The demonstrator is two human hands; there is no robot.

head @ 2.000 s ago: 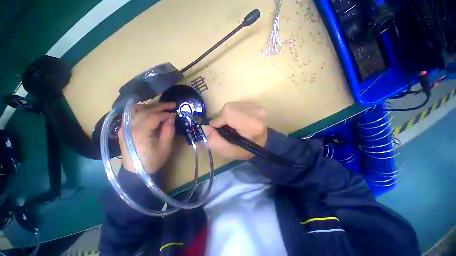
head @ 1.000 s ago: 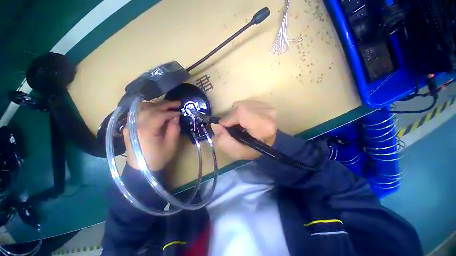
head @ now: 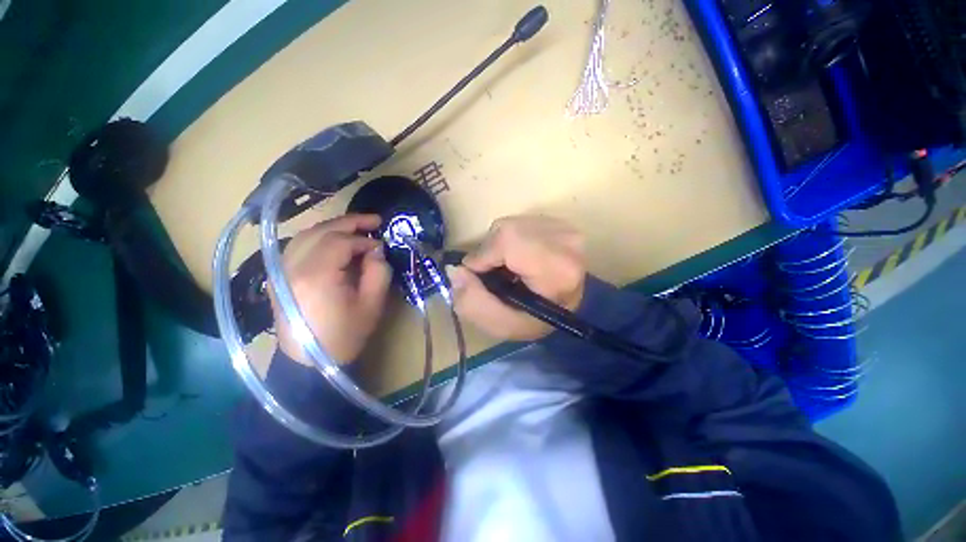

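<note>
A round glossy black ear cup [head: 415, 205] lies open on the tan cardboard, with a shiny centre. My left hand [head: 332, 277] is at its left edge, fingertips pinching; what they pinch is too small to tell. My right hand [head: 521, 277] holds the black soldering iron [head: 540, 307] like a pen, its front end at the cup's lower right beside the wires. Two clear-silver hoops [head: 314, 355] arch over my left wrist from the black side housing [head: 333, 159]. The boom microphone [head: 466, 80] points up and right from the housing.
A broad black band [head: 159, 254] with a round cup lies at left. More black headsets [head: 23, 355] are at the far left. A silvery wire bundle [head: 593, 85] and dark specks lie on the cardboard [head: 678, 191]. A blue tray [head: 754, 138] is at right, above a blue bin [head: 814, 328] with silvery hoops.
The side housing and boom microphone have tilted and shifted slightly, and the clear hoops with them. My hands stay at the ear cup, and the iron remains in my right hand.
</note>
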